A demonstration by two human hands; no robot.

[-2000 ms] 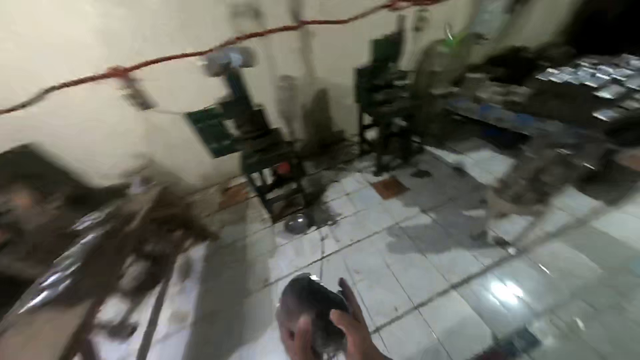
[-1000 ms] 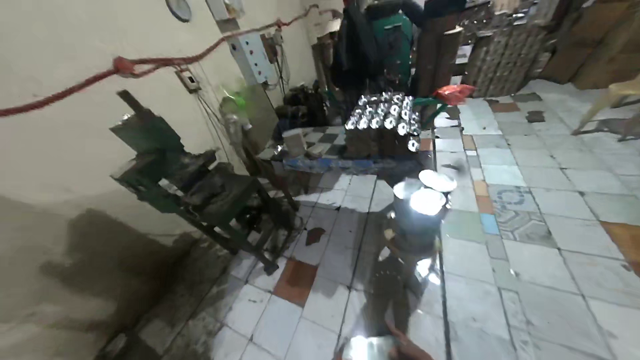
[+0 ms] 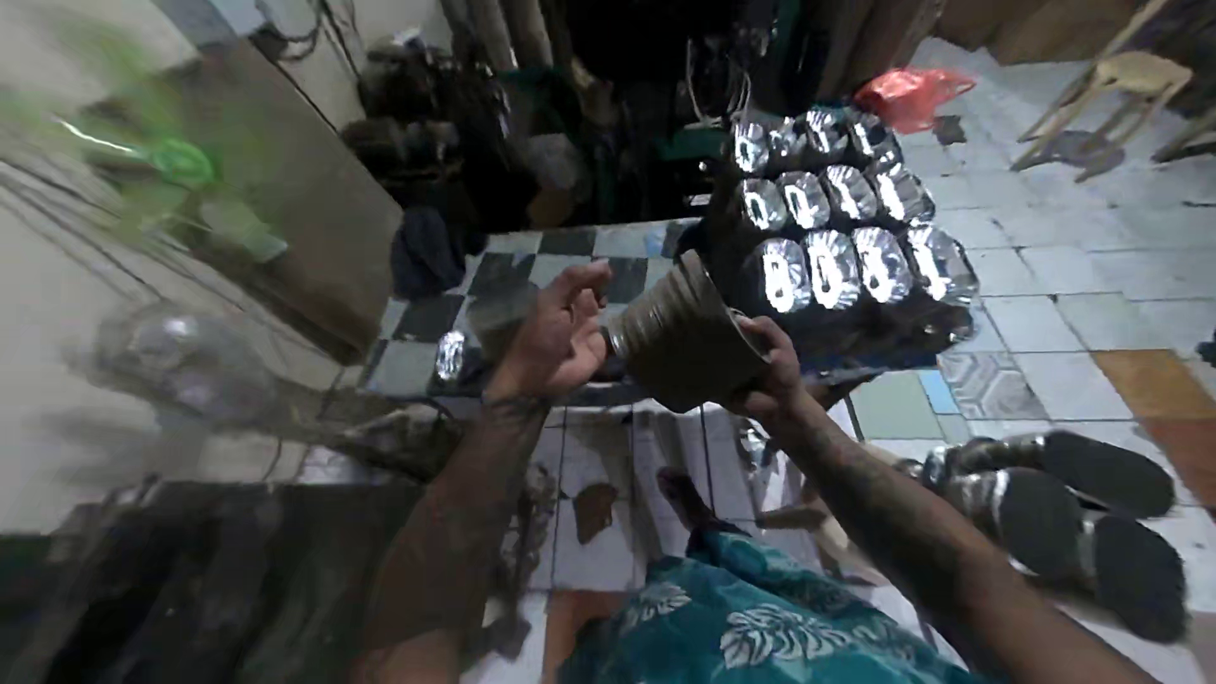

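My right hand (image 3: 774, 370) grips the wide rim of a dull metal vessel (image 3: 679, 337), shaped like a fluted bowl or cup and tilted on its side, in the middle of the head view. At the vessel's narrow end is my left hand (image 3: 565, 337), fingers partly curled and apart; whether it touches that end is not plain. Behind the vessel stands a low table tiled in checks (image 3: 503, 271). Rows of shiny fluted metal pieces (image 3: 841, 266) are stacked at its right end, and a small shiny piece (image 3: 449, 356) lies at its left.
A blurred green fan (image 3: 180, 163) is at the left, near a brown panel (image 3: 304, 190). Stacks of dark round-ended metal pieces (image 3: 1040, 508) rest on the floor at the right. A red plastic bag (image 3: 912, 98) and a wooden stool (image 3: 1140, 74) are farther back.
The view has swung and come closer to the tiled table and its shiny stacks. Both hands, low in the frame two seconds ago, now show at the middle with the vessel.
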